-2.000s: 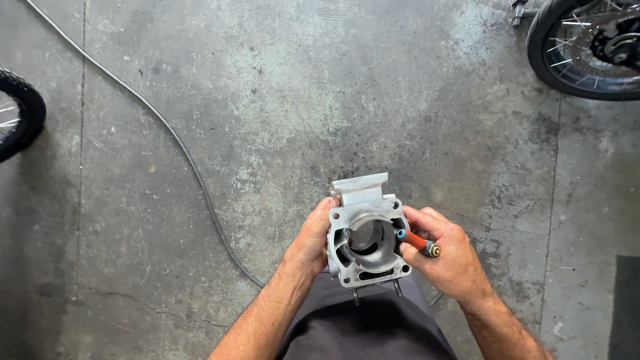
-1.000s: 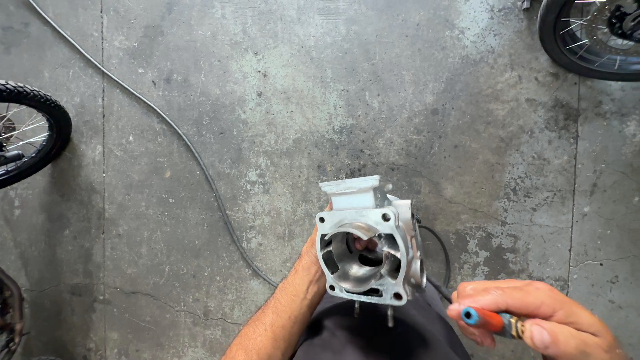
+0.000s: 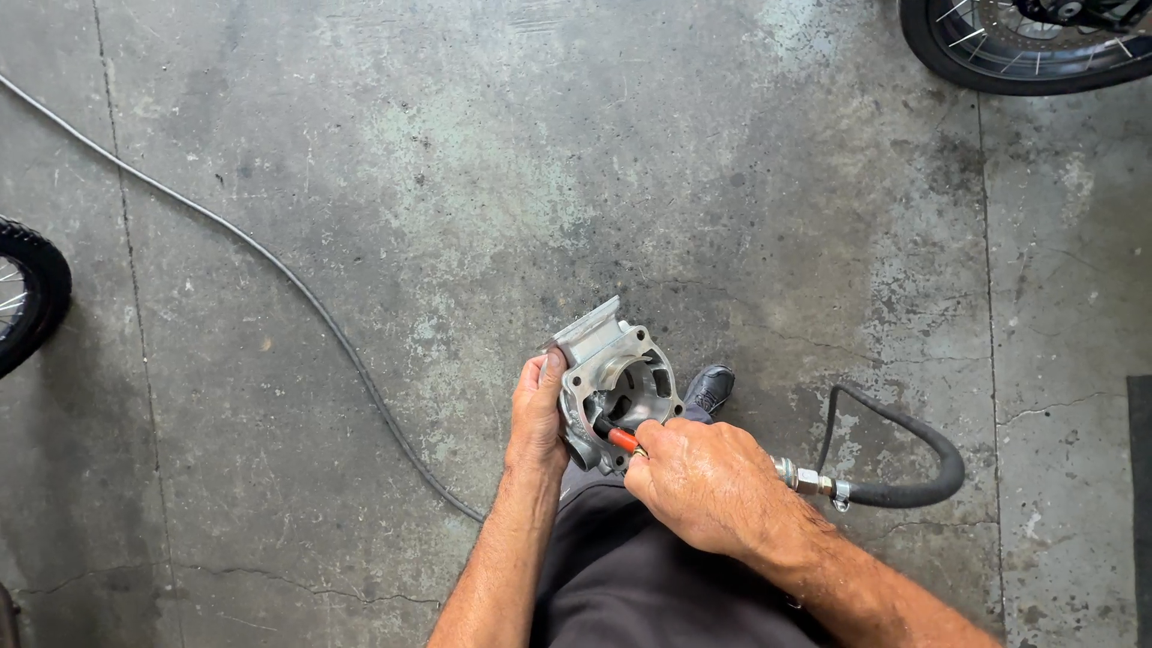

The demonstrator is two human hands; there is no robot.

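My left hand [image 3: 538, 414] grips the left side of a grey cast-metal engine cylinder [image 3: 594, 337], thumb on its outer wall below the flat flange. The cylinder is tilted, with its round bore and the openings around it facing up. My right hand [image 3: 706, 477] is closed around an air blow gun, whose orange-red front part [image 3: 623, 440] shows past my fingers. The gun's dark tip is at the lower left of the bore; whether it touches the metal I cannot tell. Metal fittings [image 3: 807, 481] come out behind my right hand and join a black rubber hose [image 3: 909, 493].
A long grey hose or cable [image 3: 310, 297] runs over the worn concrete floor [image 3: 504, 180] from upper left to my legs. Spoked wheels with black tyres stand at the left edge [image 3: 56, 279] and upper right [image 3: 936, 67]. My black shoe [image 3: 711, 387] shows beyond the cylinder.
My right hand has come back from the lower right to the cylinder with the blow gun. The cylinder has been turned and tilted in my left hand. More of the black hose shows now.
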